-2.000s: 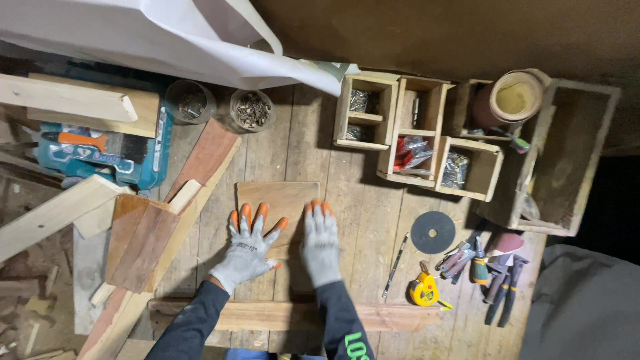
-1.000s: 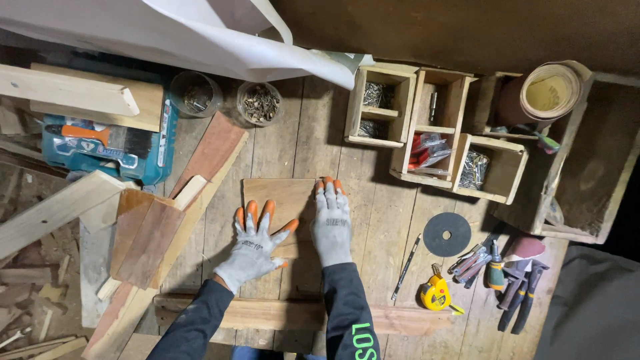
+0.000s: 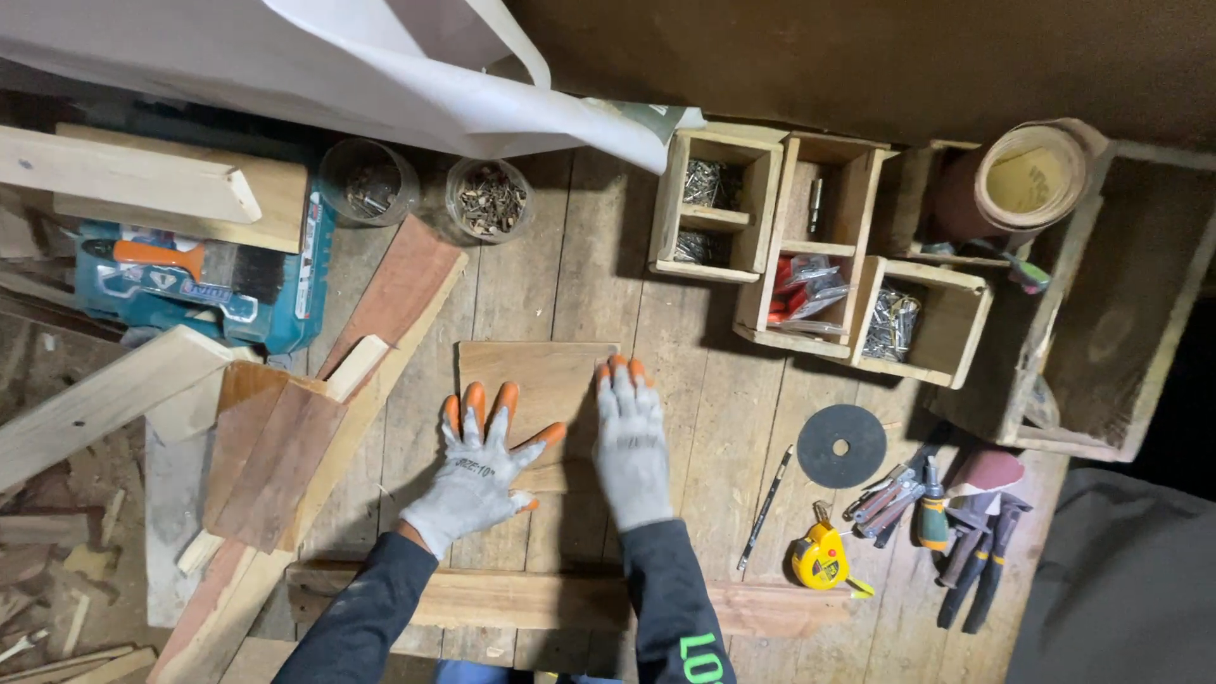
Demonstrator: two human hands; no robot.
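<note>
A flat rectangular wooden board (image 3: 541, 375) lies on the plank workbench before me. My left hand (image 3: 475, 475), in a grey glove with orange fingertips, rests on the board's left part with fingers spread. My right hand (image 3: 632, 446), gloved alike, lies flat along the board's right edge, its fingers close together near the top right corner. Neither hand is closed around anything. Below the board a long wooden strip (image 3: 513, 600) runs crosswise under my forearms. To the right lie a pencil (image 3: 766, 508), a black abrasive disc (image 3: 842, 446) and a yellow tape measure (image 3: 821, 559).
Wooden boxes (image 3: 798, 337) of nails and packets stand at upper right, beside a sandpaper roll (image 3: 1026, 180). Pliers (image 3: 983, 570) and a screwdriver (image 3: 932, 508) lie right. Left are stacked boards (image 3: 275, 456), a teal case (image 3: 218, 285) with a brush, and a plastic tub (image 3: 490, 199).
My right hand has shifted from the upper part of the board to its right edge since two seconds ago. My left hand stays on the board's left part.
</note>
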